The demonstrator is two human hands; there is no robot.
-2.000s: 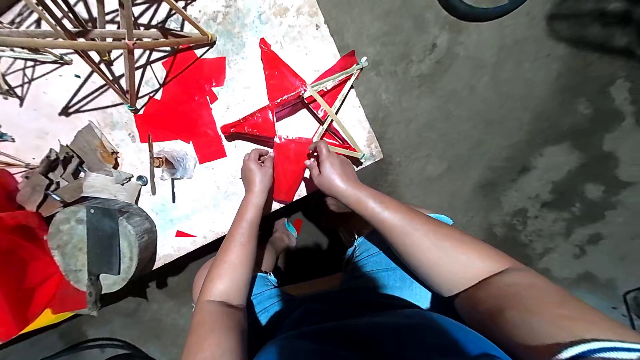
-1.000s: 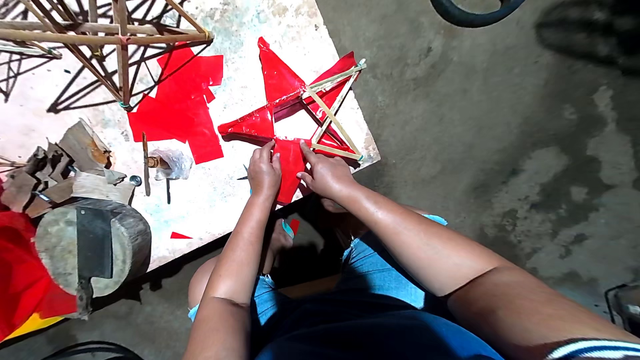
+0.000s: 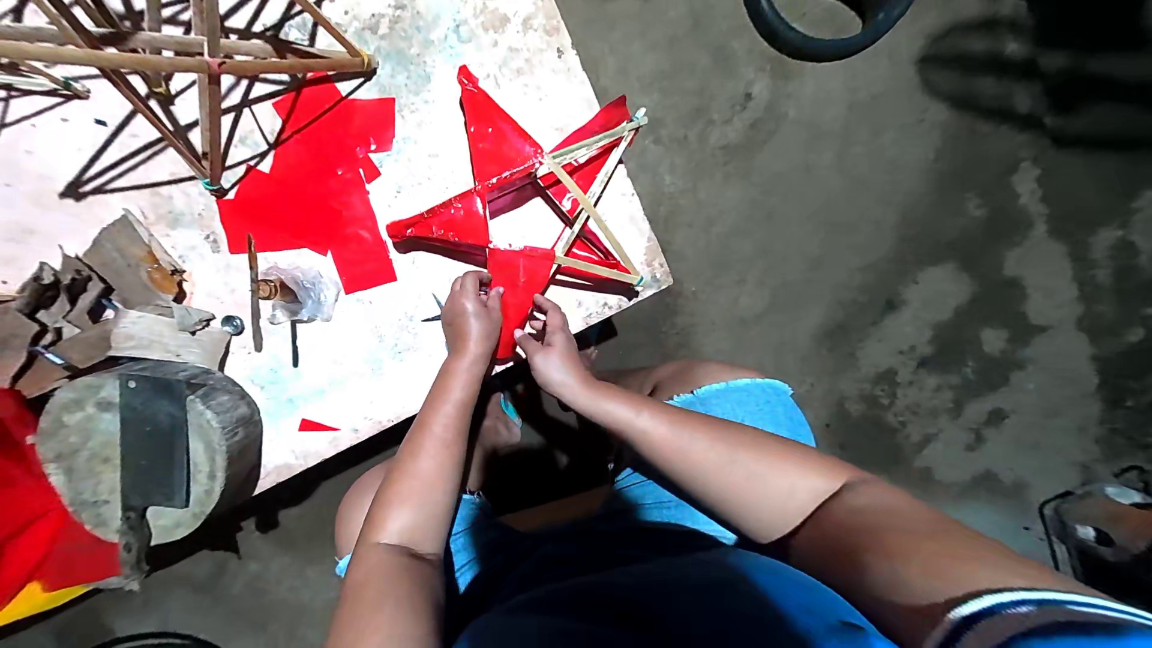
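Observation:
A star-shaped frame of thin bamboo sticks [image 3: 589, 211] lies on the pale board [image 3: 432, 360], with red film [image 3: 504, 148] over several of its points. Two bare sticks cross on its right side. The star point nearest me bears a red film piece [image 3: 520, 286]. My left hand [image 3: 474, 315] pinches that piece's left edge with thumb and fingers. On its right edge, lower down near the tip, are the fingertips of my right hand [image 3: 551, 346]. The sticks under this piece are hidden.
Red film sheets [image 3: 315, 180] lie left of the star, below a larger bamboo frame [image 3: 211, 67]. A cleaver [image 3: 155, 441] rests on a round wood block [image 3: 72, 450]. Near it are torn cardboard [image 3: 126, 261], a stick [image 3: 254, 292] and a clear plastic bag [image 3: 310, 292]. A black ring [image 3: 814, 45] lies on the floor.
My right hand has moved down along the red piece, from near its upper right corner toward the tip. My left hand is still at the left edge, a little lower than one second ago.

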